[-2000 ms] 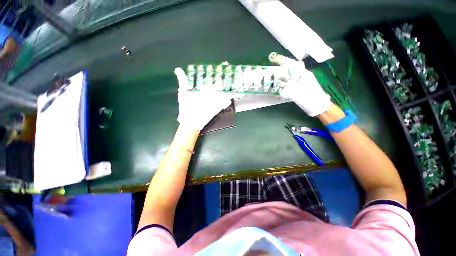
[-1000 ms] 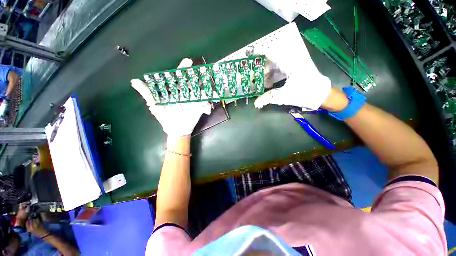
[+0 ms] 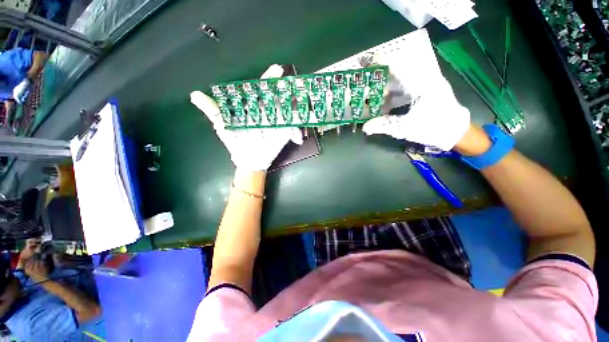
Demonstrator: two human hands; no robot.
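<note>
A long green PCB strip [image 3: 300, 99] with a row of several small boards is held up over the bench, its populated face towards me. My left hand [image 3: 254, 141], in a white glove, grips its left part from below, with fingertips showing above the top edge. My right hand [image 3: 427, 120], gloved, is at the strip's right end, thumb by the lower corner; its fingers are partly hidden behind. A white sheet [image 3: 414, 48] with tiny marks and a brown-grey plate [image 3: 297, 155] lie partly hidden beneath. Blue-handled side cutters [image 3: 437, 182] lie near the table edge.
Green rails [image 3: 477, 77] lie right of the sheet. A white bundle [image 3: 449, 9] is at the top. A black compartment tray [image 3: 579, 73] with loose boards stands far right. A clipboard [image 3: 103, 194] is left, near a blue cover [image 3: 157, 297]. Two other people are at the left.
The strip has turned from a steeper, blurred view to show its populated face clearly. My right hand has moved from the strip's top edge to its lower right corner. The view has shifted.
</note>
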